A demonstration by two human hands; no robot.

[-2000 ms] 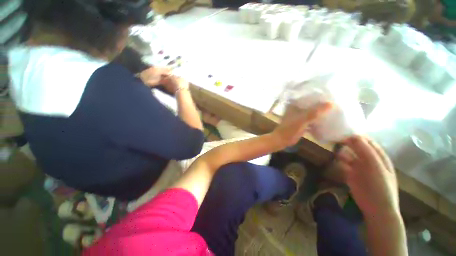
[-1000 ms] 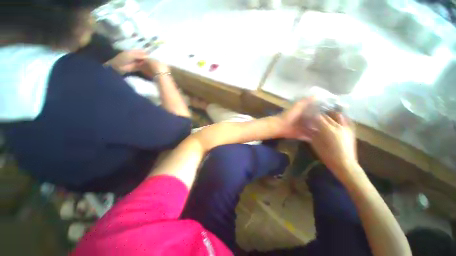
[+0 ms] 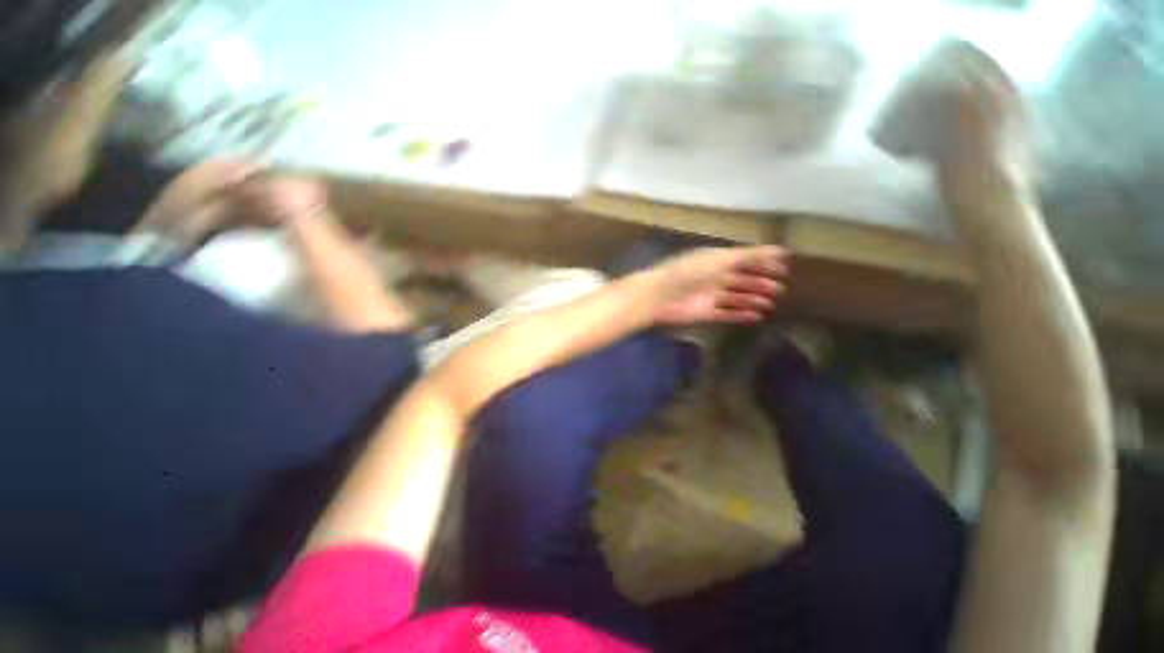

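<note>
The picture is blurred. My right hand (image 3: 989,121) is at the upper right over the white table (image 3: 498,121). It holds a white cup (image 3: 917,109), which looks greyish and tilted; whether film is around it I cannot tell. My left hand (image 3: 728,283) is near the table's front edge, above my knees. It holds nothing visible, its fingers loosely bent and slightly apart.
A person in a dark top (image 3: 192,421) sits close at my left, hands together at the table edge. Small coloured pieces (image 3: 419,149) lie near them. Brown carton edging (image 3: 881,242) runs along the table front. A brown surface (image 3: 696,510) shows between my legs.
My hands were together around a shiny, filmy item and are now apart. My right hand has moved up over the table with the cup; my left has drawn back, empty. The view has shifted.
</note>
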